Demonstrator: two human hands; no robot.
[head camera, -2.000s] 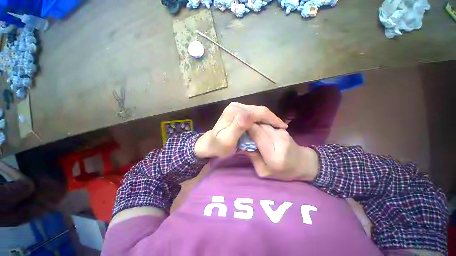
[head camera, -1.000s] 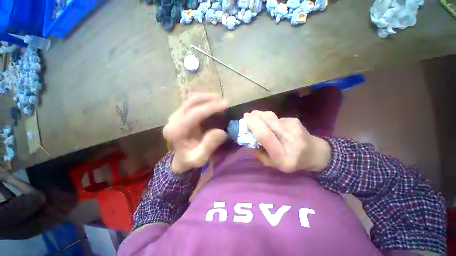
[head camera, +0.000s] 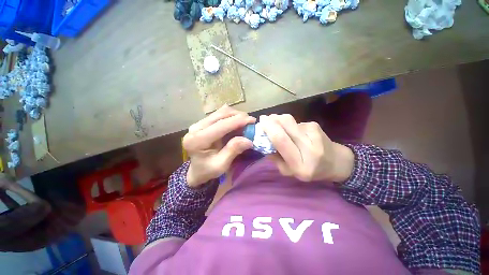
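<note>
A pale blue-white ruffled flower piece (head camera: 262, 140) is joined or pressed to a dark round cup (head camera: 249, 131), held over the lap just off the table edge. My right hand (head camera: 306, 147) grips the ruffled piece from the right. My left hand (head camera: 217, 144) has its thumb and fingers around the dark cup from the left. My fingers hide part of both pieces. A thin wooden stick (head camera: 254, 71) lies on the table, its upper end over the stained cardboard pad (head camera: 221, 86). A small white disc (head camera: 211, 64) sits on the pad.
Ruffled pieces (head camera: 252, 12) and dark cups (head camera: 186, 16) are heaped at the far side. More ruffled pieces (head camera: 35, 86), a squeeze bottle (head camera: 40, 39) and a blue crate (head camera: 80, 15) are left. Snips (head camera: 138, 121) lie near the edge; crumpled plastic (head camera: 429, 16) is far right.
My hands were clasped over the piece, then my left hand was open and apart from it. Now my left fingers have closed on the dark cup; my right hand keeps its grip.
</note>
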